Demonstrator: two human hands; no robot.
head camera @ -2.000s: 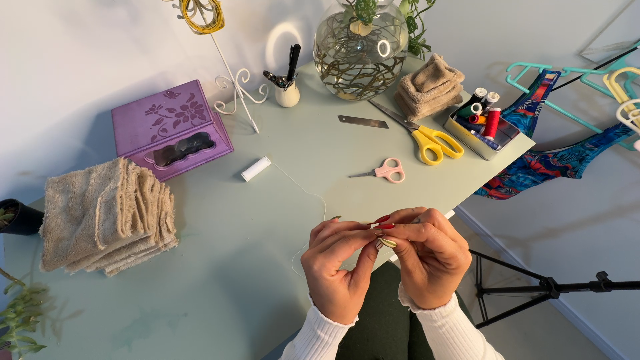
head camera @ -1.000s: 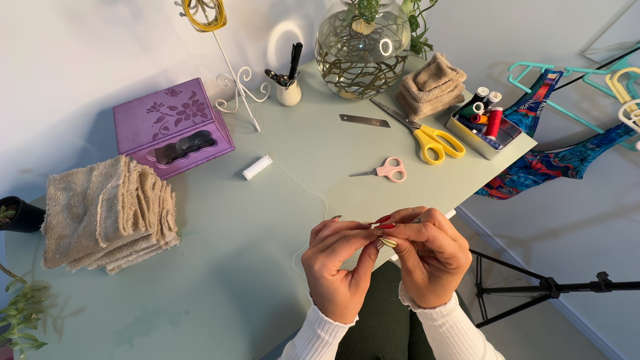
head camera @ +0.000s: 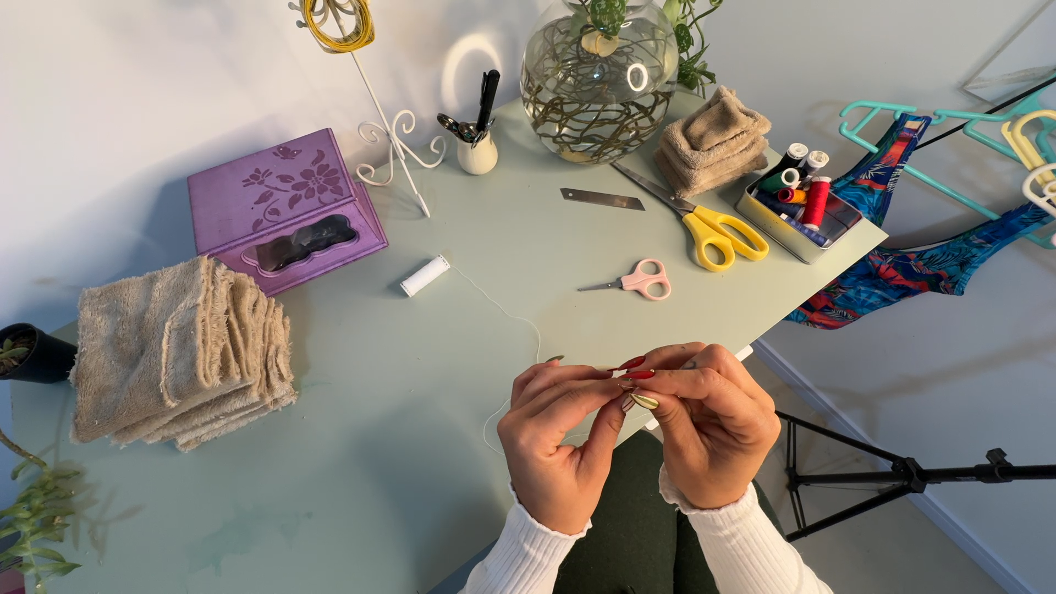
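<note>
My left hand (head camera: 565,441) and my right hand (head camera: 714,421) meet fingertip to fingertip above the table's front edge. Thumbs and forefingers are pinched together around something too small to make out. A thin white thread (head camera: 516,318) runs from a white thread spool (head camera: 426,275) across the tabletop to my left hand; its end is hidden by the fingers. Beyond my hands lie small pink-handled scissors (head camera: 648,280), larger yellow-handled scissors (head camera: 716,235) and a bare cutter blade (head camera: 602,199). A metal tin (head camera: 804,239) at the right holds several thread spools, one of them red (head camera: 815,203).
Folded beige cloths (head camera: 165,346) are stacked at the left, beside a purple box (head camera: 289,198). At the back stand a glass bowl (head camera: 598,91) with a plant, a small pen pot (head camera: 478,154) and more folded cloths (head camera: 714,144). A black tripod (head camera: 907,476) is at the right.
</note>
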